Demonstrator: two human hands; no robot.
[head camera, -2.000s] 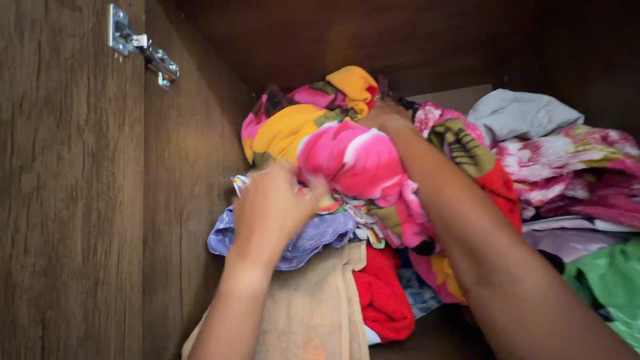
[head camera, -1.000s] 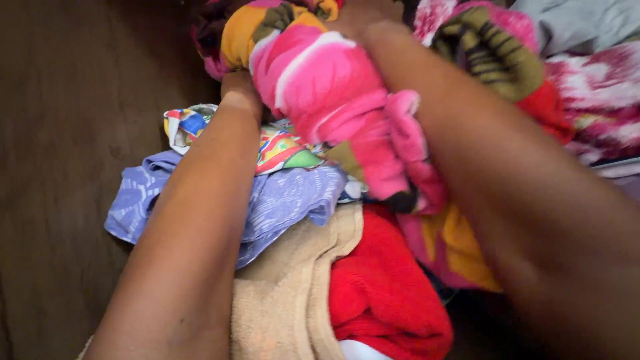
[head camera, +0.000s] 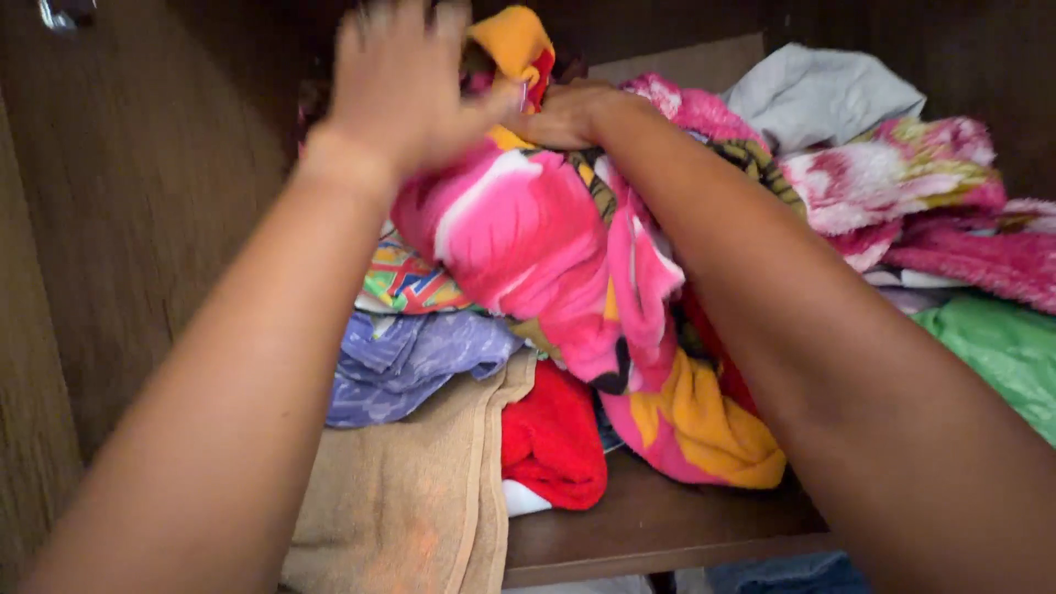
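My left hand (head camera: 408, 95), blurred, is raised over the back left of a heap of cloths in a wooden cabinet, its fingers apart and nothing in it. My right hand (head camera: 569, 115) reaches to the back of the heap and rests at a pink, yellow and red fleece blanket (head camera: 528, 239); its fingertips are partly hidden, so its grip cannot be told. Below the blanket lie a blue-violet patterned cloth (head camera: 412, 359), a multicoloured printed cloth (head camera: 408, 280), a beige towel (head camera: 404, 478) hanging over the shelf edge, and a red plush cloth (head camera: 553, 437).
A grey cloth (head camera: 821, 95), a pink and white fluffy blanket (head camera: 891, 177) and a green cloth (head camera: 1002, 355) lie at the right. The cabinet's wooden side wall (head camera: 165, 206) with a metal hinge (head camera: 68, 15) stands at the left. The shelf edge (head camera: 676, 557) runs along the front, with fabric below it.
My left hand, which was down at the blanket's left side one second ago, is now lifted above the heap with its fingers spread. My right hand stays at the back of the blanket.
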